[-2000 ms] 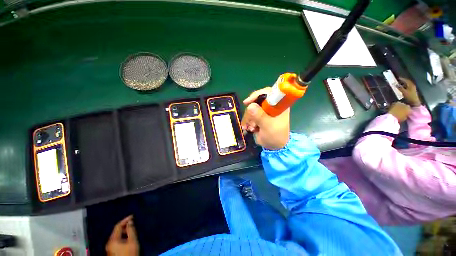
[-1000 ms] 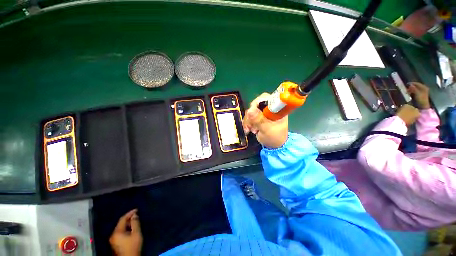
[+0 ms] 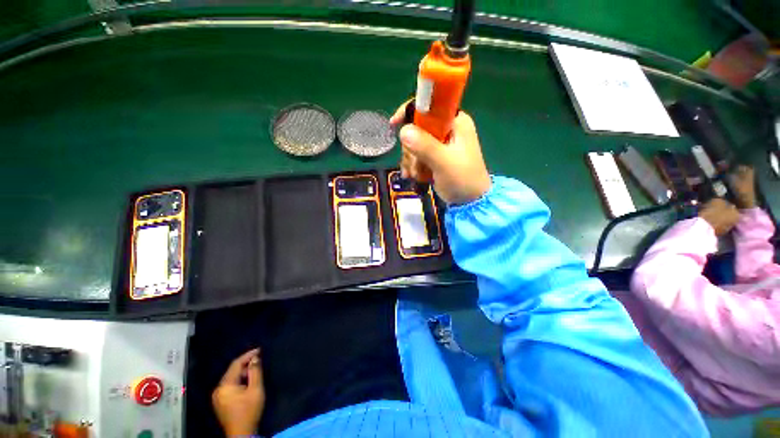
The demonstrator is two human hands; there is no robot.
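Observation:
My right hand [image 3: 449,158] grips the orange electric screwdriver [image 3: 441,90], held nearly upright above the right end of the black phone tray [image 3: 229,239]. Its tip is hidden behind my fingers. Below it, a phone mid-frame [image 3: 413,224] lies in the rightmost slot, its top partly covered by my hand. Another mid-frame [image 3: 357,224] lies in the slot beside it, and one [image 3: 157,248] lies in the leftmost slot. The two slots between hold no phone. My left hand [image 3: 240,395] is low in the view, thumb and forefinger together; whether it holds something small cannot be told.
Two round screw dishes [image 3: 304,130] stand behind the tray. A white machine edge with a red emergency stop button [image 3: 148,391] is at lower left. A white sheet [image 3: 612,92] lies at the right rear. A pink-sleeved person [image 3: 714,295] handles phone parts [image 3: 610,183] at right.
The screwdriver has swung from tilted to nearly upright, and my right hand has moved up, over the top of the rightmost phone. The whole view has shifted, so tray and dishes appear further right.

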